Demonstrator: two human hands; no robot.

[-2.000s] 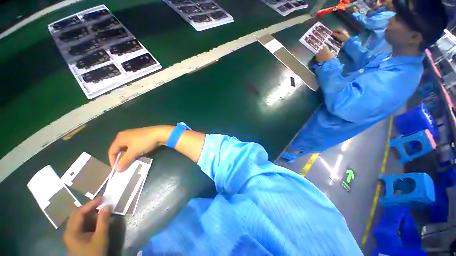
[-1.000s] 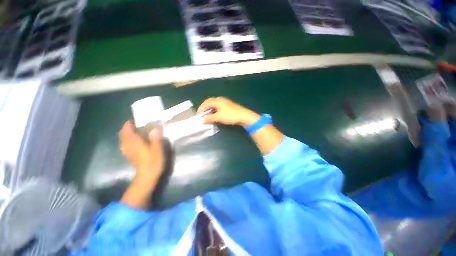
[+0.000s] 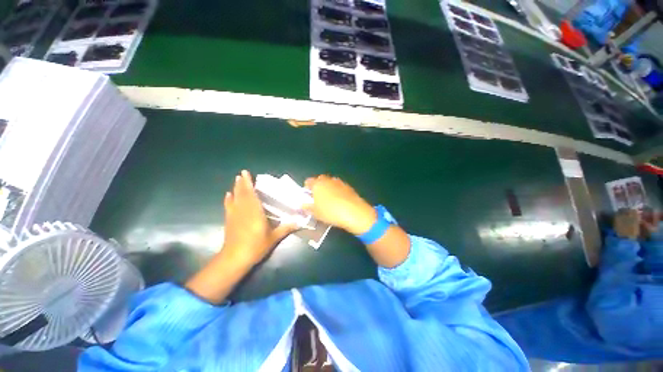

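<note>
A small bunch of grey-brown and white sheets [image 3: 282,196] is held between my two hands over the dark green bench. My left hand [image 3: 248,221] is at its left side, thumb along the lower edge. My right hand [image 3: 340,205], with a bright blue wristband [image 3: 376,226], grips its right side with bent fingers. One grey-brown piece with a white edge [image 3: 315,235] sticks out below, between the hands. My right fingertips are partly hidden by the hand.
A pale rail [image 3: 465,129] crosses behind the bench. Beyond it, trays of dark boards [image 3: 356,93] lie on the green conveyor. At left are a tall white tray stack [image 3: 80,138] and a fan [image 3: 58,290]. At right are a long grey-brown strip [image 3: 579,203] and another person's hands [image 3: 634,221].
The view has swung left and steadied. The sheets that lay spread and fanned out are now gathered into a tighter bunch between my hands.
</note>
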